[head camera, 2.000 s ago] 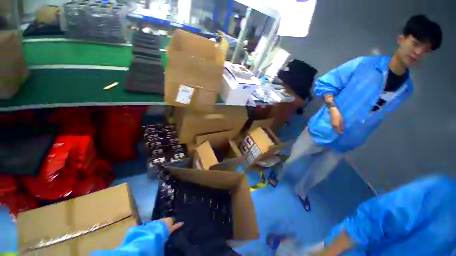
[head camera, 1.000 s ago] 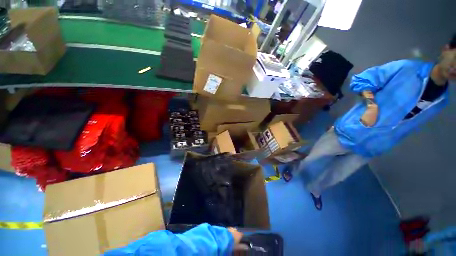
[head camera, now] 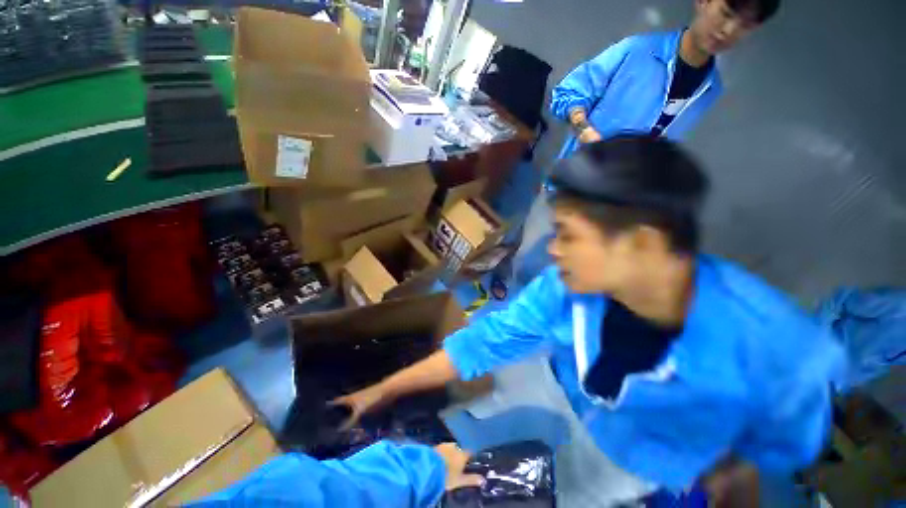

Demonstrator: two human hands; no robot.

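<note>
My left hand (head camera: 457,465), in a blue sleeve from the lower left, grips the left edge of a glossy black tray (head camera: 517,470) at the bottom centre; its fingertips are partly hidden. My right hand is not in view. An open brown carton (head camera: 402,325) stands on the floor just beyond, with dark, glossy contents that are too blurred to tell apart. Another person's bare hand (head camera: 363,402) reaches into this carton, palm down and fingers spread.
A person in a blue smock (head camera: 695,367) leans in close at the right; another stands behind. A closed carton (head camera: 159,446) is at lower left. Red sheeting (head camera: 89,347) lies under the green bench (head camera: 60,203). Stacked small boxes (head camera: 268,278) and smaller open cartons stand beyond.
The nearer person has leaned in from the right and put a hand into the open carton. The view has shifted, so bench and cartons sit further left. My left hand stays at a black tray.
</note>
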